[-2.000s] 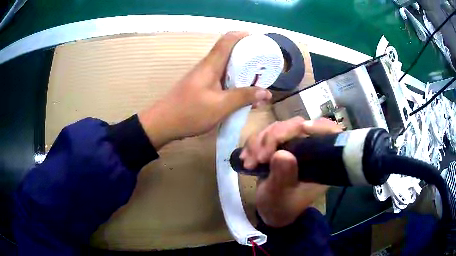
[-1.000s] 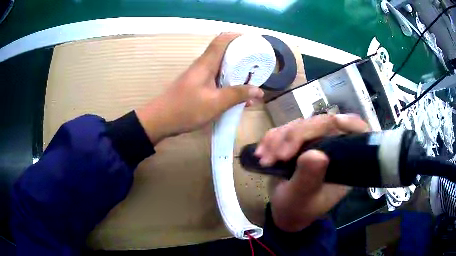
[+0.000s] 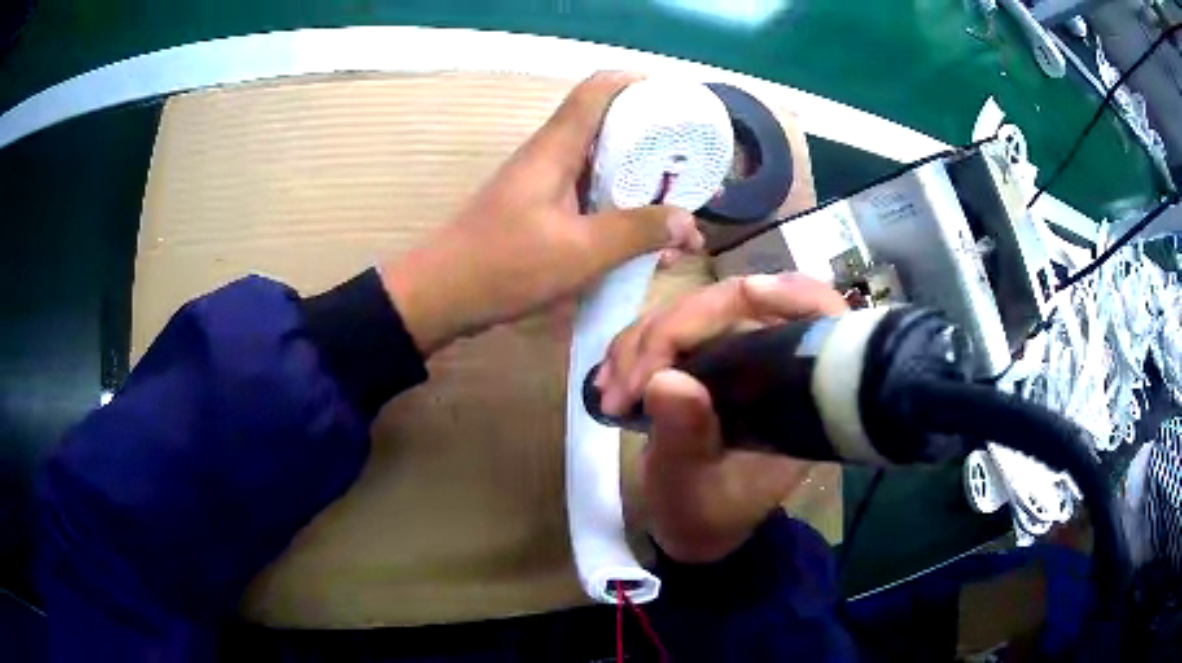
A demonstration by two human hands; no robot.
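Observation:
A long curved white housing (image 3: 596,486) lies on the cardboard mat (image 3: 311,168), its round perforated grille (image 3: 668,143) at the far end and red lead wires (image 3: 622,627) out of the narrow end. My left hand (image 3: 544,246) grips the housing just below and beside the grille. My right hand (image 3: 713,427) holds the black electric screwdriver (image 3: 765,389), its nose against the middle of the housing. The bit tip is hidden. A dark grey ring (image 3: 765,156) lies partly under the round end.
A grey-white metal screw feeder (image 3: 914,240) stands right of the work. White housings (image 3: 1102,343) are heaped at far right. The green conveyor (image 3: 467,16) with its pale rail (image 3: 350,49) runs behind the mat. The tool's black cord (image 3: 1076,447) bends down at right.
A second ago the screwdriver was right of the housing, its nose clear of it; it has moved left onto the housing. The left hand still grips the housing, both slightly further right in view.

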